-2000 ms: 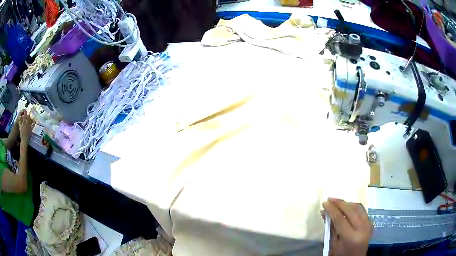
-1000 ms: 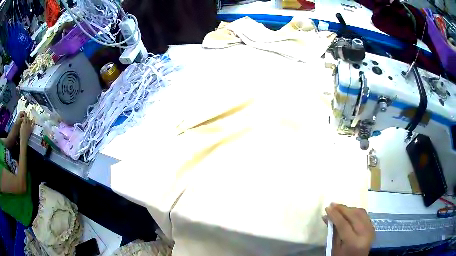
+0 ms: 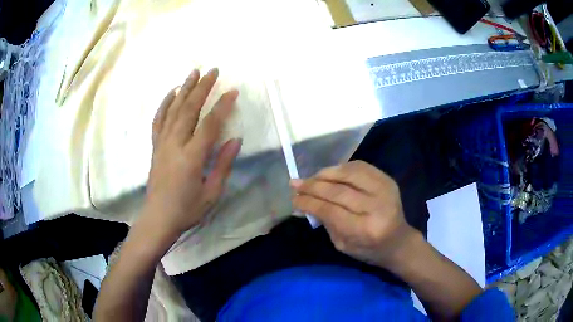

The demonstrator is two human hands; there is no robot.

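Observation:
The cream fabric panel [image 3: 239,38] covers the table and hangs over its front edge towards my lap, bleached white by the light. A narrow white tape [image 3: 281,126] lies on the panel and runs down past the table edge. My right hand [image 3: 352,204] pinches the tape between thumb and fingers near its lower end. My left hand [image 3: 188,151] rests flat on the panel left of the tape, with its fingers spread and holding nothing. The sewing machine head is out of the picture.
A grey ruled strip [image 3: 452,68] runs along the front edge at right. A dark phone [image 3: 463,14] and small coloured handles [image 3: 507,43] lie behind it. A blue basket [image 3: 507,182] with scraps stands lower right, beside a white sheet [image 3: 457,233]. White strips [image 3: 19,119] lie at far left.
The view has tilted down and shifted right, so the machine head has left the picture. My left hand has come into view on the panel. My right hand still holds the tape.

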